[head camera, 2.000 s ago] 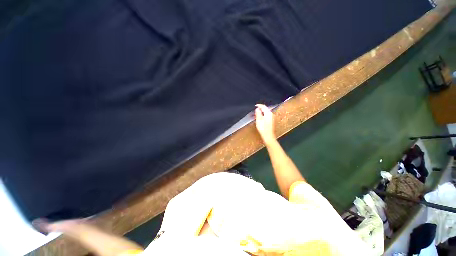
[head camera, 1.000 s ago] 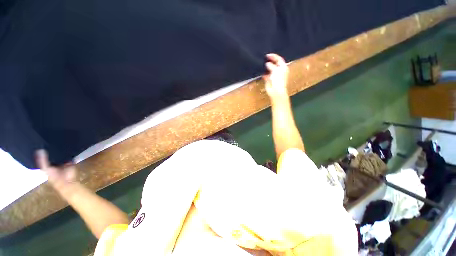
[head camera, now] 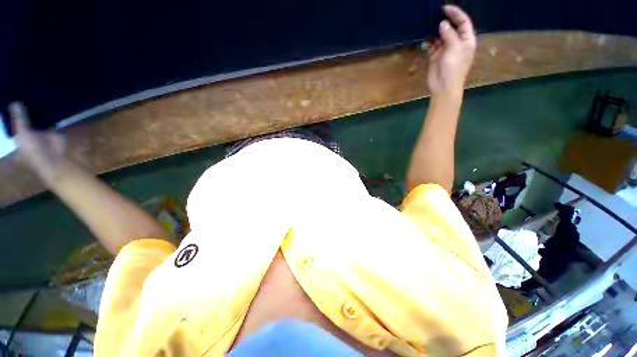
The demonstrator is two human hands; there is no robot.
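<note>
Dark fabric (head camera: pixel 230 35) covers the table top across the upper part of the view. A thin strip of white paper (head camera: pixel 157 89) shows between it and the worn brown wooden table edge (head camera: pixel 279 101). My left hand (head camera: pixel 38 146) is at the far left near the fabric's edge, blurred, its fingers apart with no cloth visible in them. My right hand (head camera: pixel 452 56) is raised at the upper right over the wooden edge, fingers loosely curled and apart, fingertips against the dark fabric. I see no cloth gripped in it.
The green floor (head camera: pixel 517 125) lies beyond the table edge. At the lower right are dark metal bars, a white cloth heap (head camera: pixel 515 256), a brown cloth heap (head camera: pixel 480 209) and black cloth. A brown board (head camera: pixel 594 160) and a dark stool (head camera: pixel 609 114) stand further right. Clutter shows lower left.
The view has tilted down towards my body, and the table edge sits higher. Both hands are higher in view, the right one further right. The paper strip along the edge looks narrower than one second ago.
</note>
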